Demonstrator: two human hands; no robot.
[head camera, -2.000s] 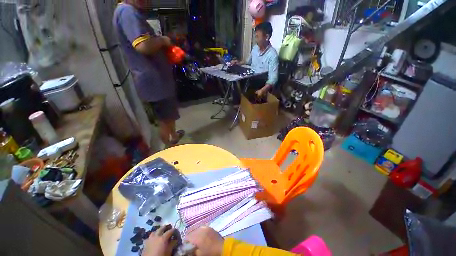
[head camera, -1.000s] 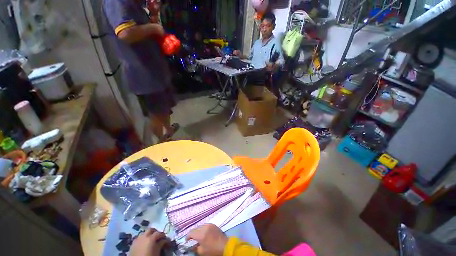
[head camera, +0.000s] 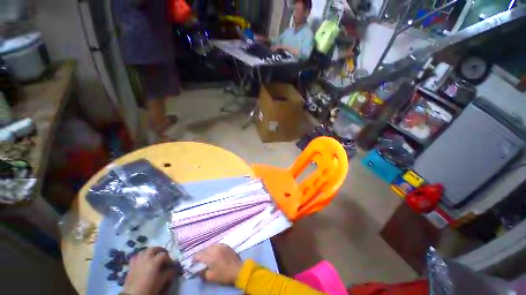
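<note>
Long flat white-and-pink strips (head camera: 222, 219) lie fanned on the pale blue-grey board (head camera: 104, 253), their far ends towards the orange chair. Several small black pieces (head camera: 117, 262) lie loose left of the strips. My left hand (head camera: 151, 269) is beside them, fingers curled down; what is under its fingers is hidden and dark. My right hand (head camera: 216, 264) has its fingers closed on the near end of a white strip (head camera: 194, 268). The hands are close together, not touching. A shiny clear bag with dark contents (head camera: 135, 193) lies on the board's far left.
A round light-wood table (head camera: 190, 152) carries the board. An orange chair (head camera: 311, 178) stands at its right, a pink seat (head camera: 326, 278) near me. A small clear bag (head camera: 78, 230) lies at the left edge. Two people, a cardboard box (head camera: 280, 112) and shelves are beyond.
The camera view has shifted, so the table and room sit further left and higher in the picture. My hands stay at the strips' near ends; my left fingers look more curled.
</note>
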